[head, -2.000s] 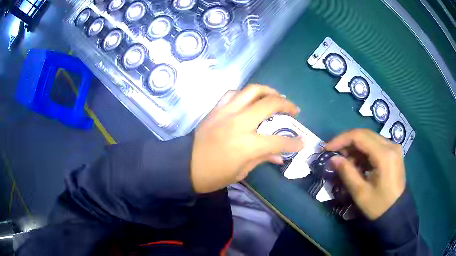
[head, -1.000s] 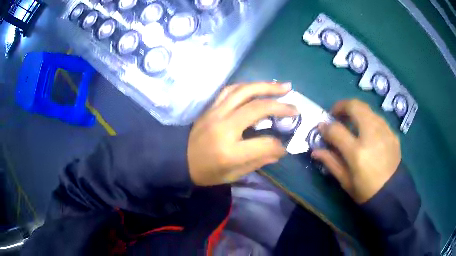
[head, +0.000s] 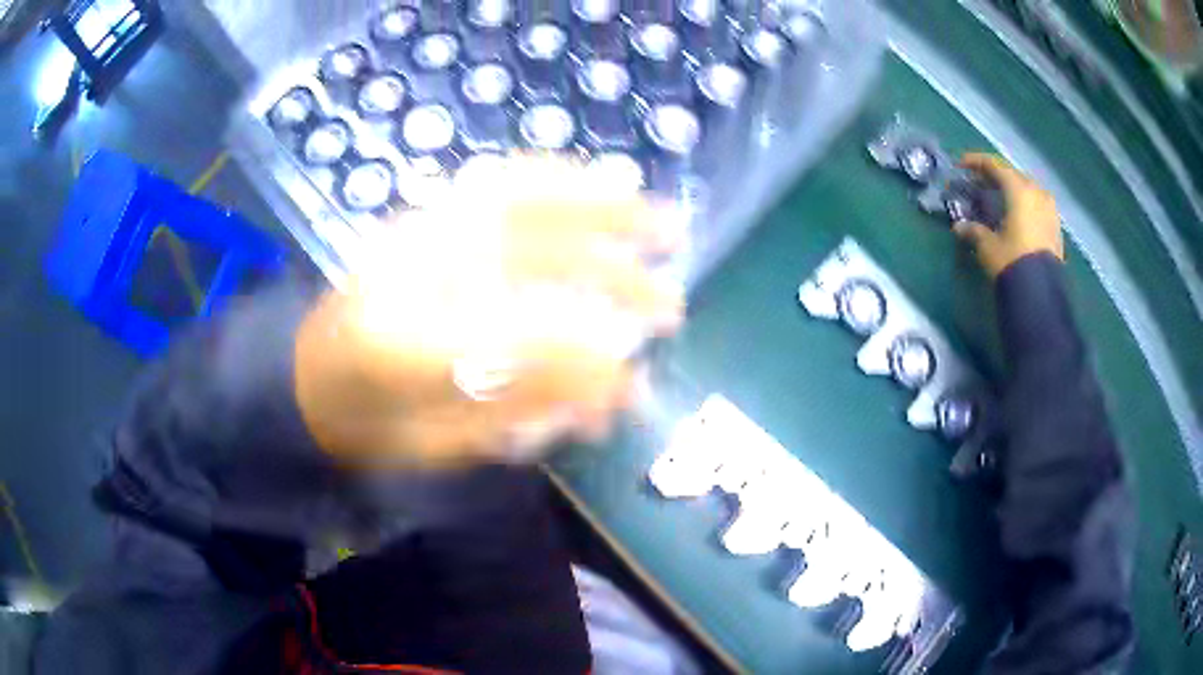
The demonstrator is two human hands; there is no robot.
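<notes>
My left hand point(head: 488, 330) is blurred and overexposed at the near edge of the clear blister tray point(head: 732, 205), which holds rows of round inserts with pale centres point(head: 548, 128). Whether it holds anything cannot be told. My right hand point(head: 1016, 218) reaches far up the green bench, its fingers closed around one end of a plate with round inserts point(head: 914, 161). Another plate with inserts point(head: 891, 330) lies nearer, its lower end partly hidden by my right forearm. Closest to me lies a stack of empty plates point(head: 792, 521), the top one white with glare.
A blue plastic stool point(head: 99, 244) stands on the grey floor at left. Long metal rails point(head: 1055, 198) curve along the bench's far right side. A dark-framed object point(head: 106, 27) is at top left. Dark toothed pieces point(head: 1185, 567) show at the lower right edge.
My hands have moved apart: the left towards the tray, the right up the bench onto a plate. The plate they worked on is out of my left hand. An empty plate stack now shows nearest me.
</notes>
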